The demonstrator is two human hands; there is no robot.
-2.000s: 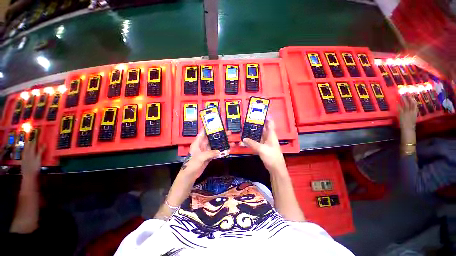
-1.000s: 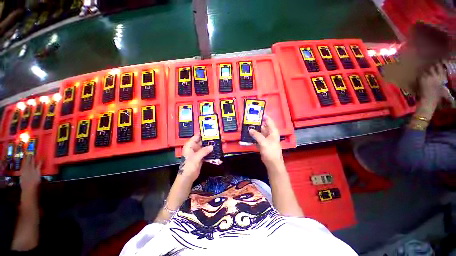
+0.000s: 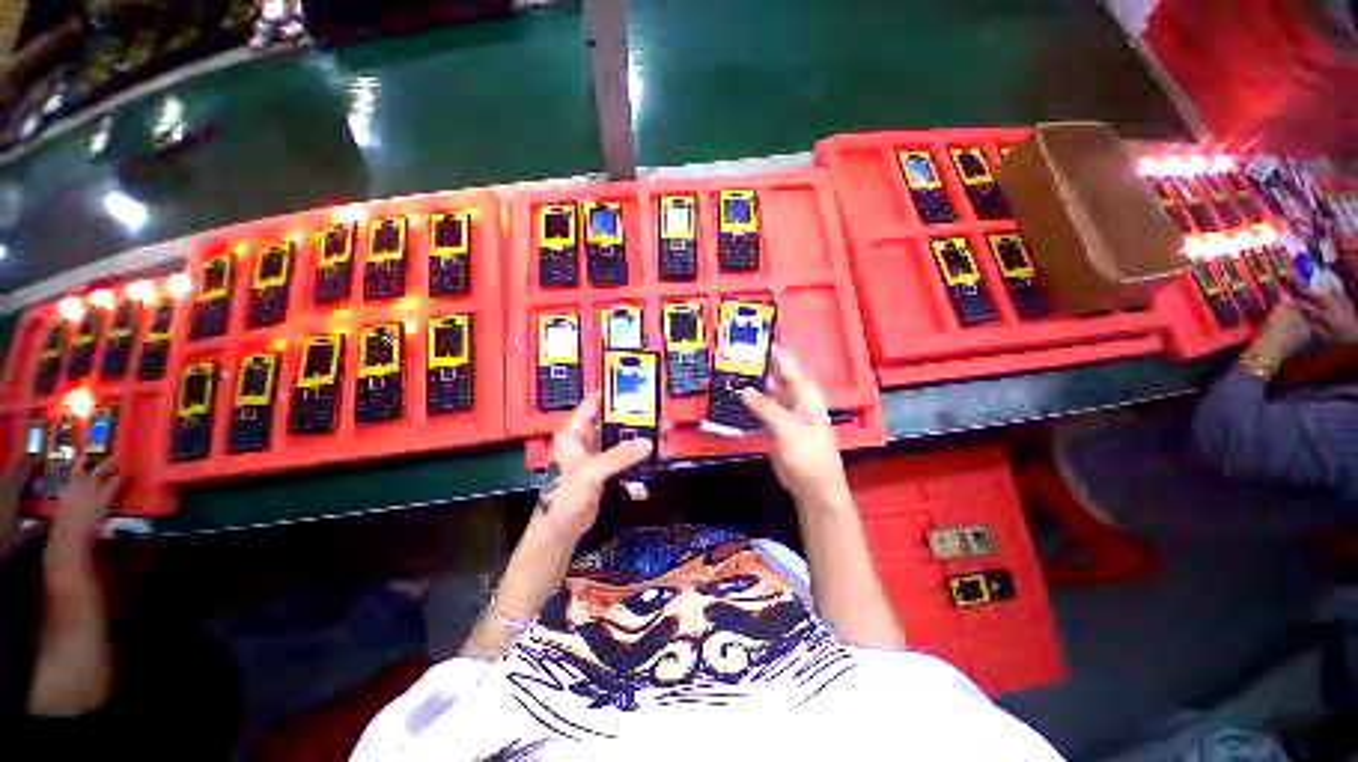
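My left hand (image 3: pixel 578 459) holds a black keypad phone (image 3: pixel 630 405) with a yellow frame and a lit screen, thumb on its keys. My right hand (image 3: pixel 797 432) holds a second such phone (image 3: pixel 740 357), also lit, thumb on its lower keys. Both phones are upright, side by side, above the front part of the middle red tray (image 3: pixel 804 310). In that tray several phones (image 3: pixel 678 238) lie in two rows, some with lit screens. The held phones partly cover the tray's front row.
A red tray of phones (image 3: pixel 340 432) lies at left, another (image 3: pixel 923 335) at right with an open cardboard box (image 3: pixel 1095 223) on it. A lower red tray (image 3: pixel 879 521) by my knees holds a pale piece and a yellow-black piece. Other people's hands show at both sides.
The cardboard box now sits on the right tray, covering some phones. The neighbour's hands at right have moved down and away. My hands still hold both phones, the right one slightly lower and left.
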